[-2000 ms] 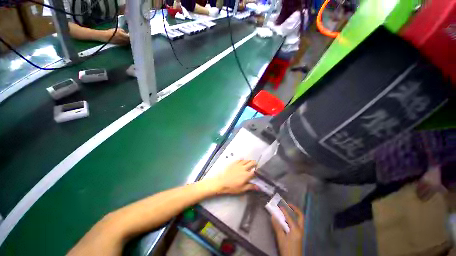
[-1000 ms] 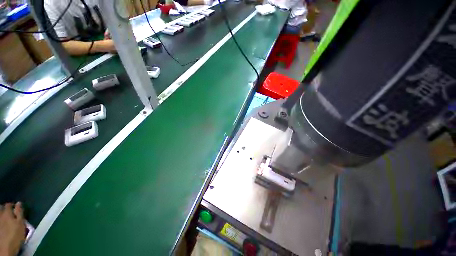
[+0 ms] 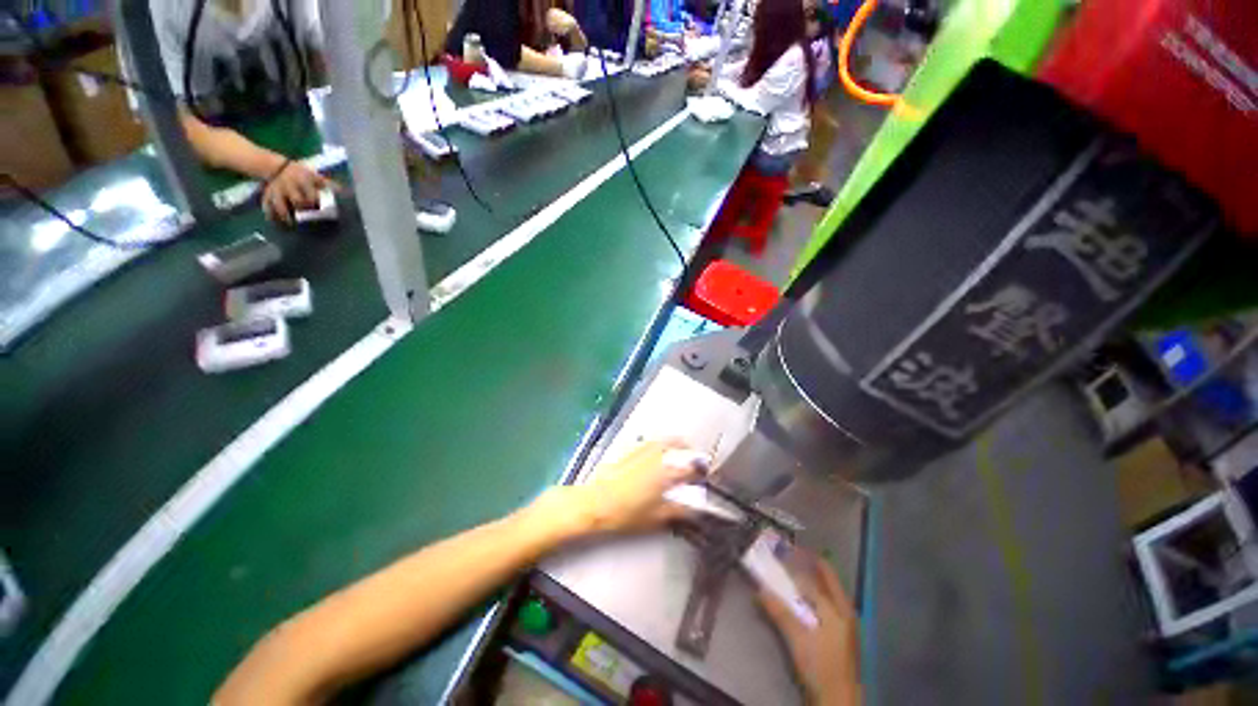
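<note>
My left hand (image 3: 637, 486) is at the welding fixture under the horn, its fingers on a white housing (image 3: 701, 499). My right hand (image 3: 822, 637) holds a white plastic housing part (image 3: 778, 577) just right of the fixture. The silver horn (image 3: 756, 455) is close above my left fingertips. The slotted metal bar (image 3: 701, 604) lies on the pale base plate (image 3: 602, 571). My fingers partly hide the fixture and the housing in it.
Several white housings (image 3: 243, 345) lie on the dark green conveyor (image 3: 152, 428) at the left. A person's hand (image 3: 293, 190) holds a housing across it. The black welder head (image 3: 993, 276) fills the upper right. A green button (image 3: 535, 617) and red button (image 3: 649, 692) are at the front edge.
Since one second ago, my left hand has come from the conveyor to the fixture, and my right hand has come into view with a part. The person across now reaches onto the belt.
</note>
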